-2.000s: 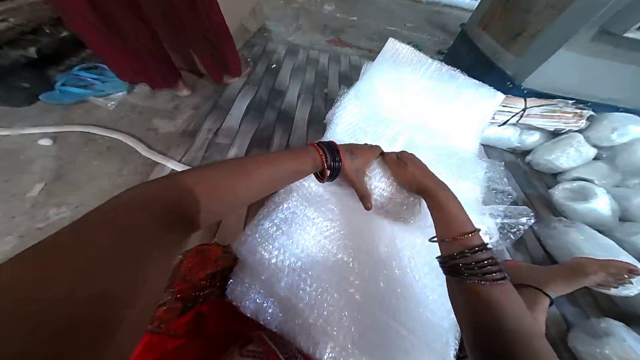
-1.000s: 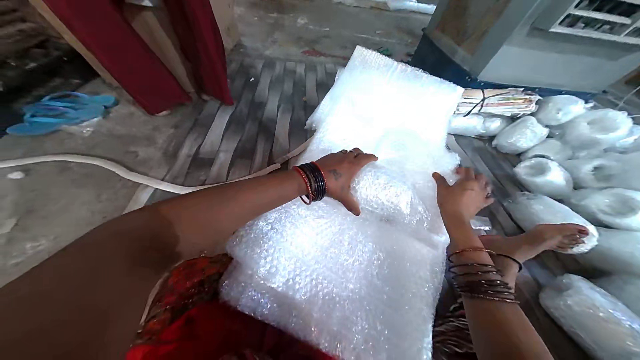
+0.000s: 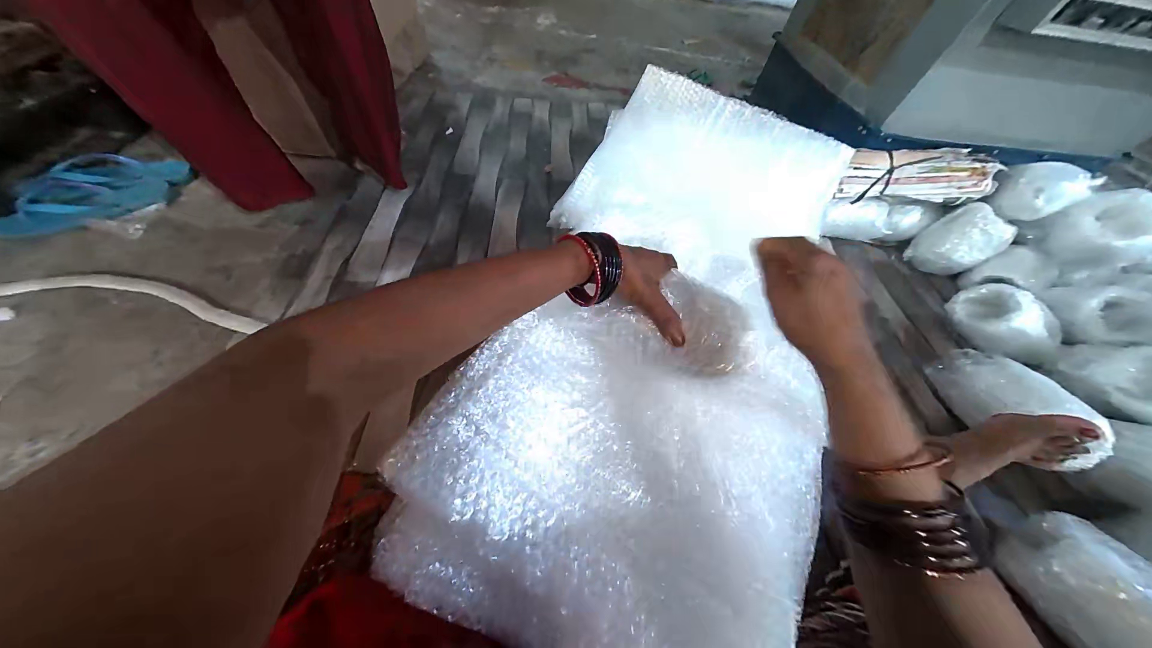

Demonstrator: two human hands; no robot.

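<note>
Sheets of clear bubble wrap (image 3: pixel 576 468) lie stacked over my lap and the mat in front of me. On them, near the middle, rests a rounded object covered in bubble wrap (image 3: pixel 711 328); what is inside cannot be told. My left hand (image 3: pixel 643 288), with bangles at the wrist, touches the left side of this object, thumb pointing down along it. My right hand (image 3: pixel 805 292), blurred and with fingers curled, is at the right edge of the sheets, by what looks like a fold of wrap. Whether it grips that edge is unclear.
Several wrapped bundles (image 3: pixel 1003 319) lie at the right, near my bare foot (image 3: pixel 1026 445). A tied stack of papers (image 3: pixel 918 175) sits behind them, beside a grey cabinet (image 3: pixel 999 99). A maroon curtain (image 3: pixel 351 90), blue slippers (image 3: pixel 99 193) and a pale hose (image 3: pixel 144 286) are at the left.
My right hand, spread beside the wrapped object a second ago, is now curled at the right edge of the sheets. My left hand stays on the object's left side.
</note>
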